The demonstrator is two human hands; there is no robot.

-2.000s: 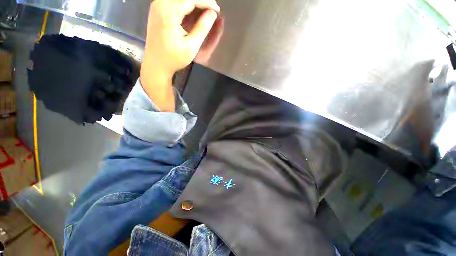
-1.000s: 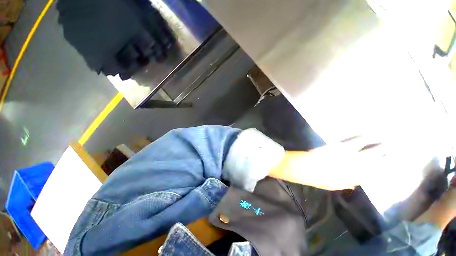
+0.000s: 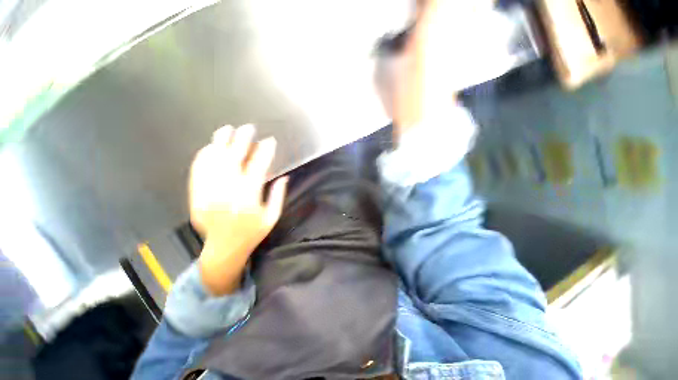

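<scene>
My left hand [image 3: 232, 194] is over the near edge of the shiny steel table [image 3: 141, 126], left of centre, back up. Its fingers are slightly spread and nothing shows in it. My right hand [image 3: 431, 63] reaches forward over the table at the upper centre. It is blurred and washed out by glare, so its fingers and anything in them cannot be made out. A small dark blurred shape lies just left of it. No template or machine head can be made out.
A black stack [image 3: 97, 343] is low on the left. A blurred tan and dark object [image 3: 587, 37] stands at the upper right, beyond the table corner. A grey surface with yellow patches [image 3: 557, 157] lies right of my right sleeve. My apron covers my lap.
The view has swung to the right. My left hand has come back to the near table edge with fingers spread. My right arm now reaches forward over the table.
</scene>
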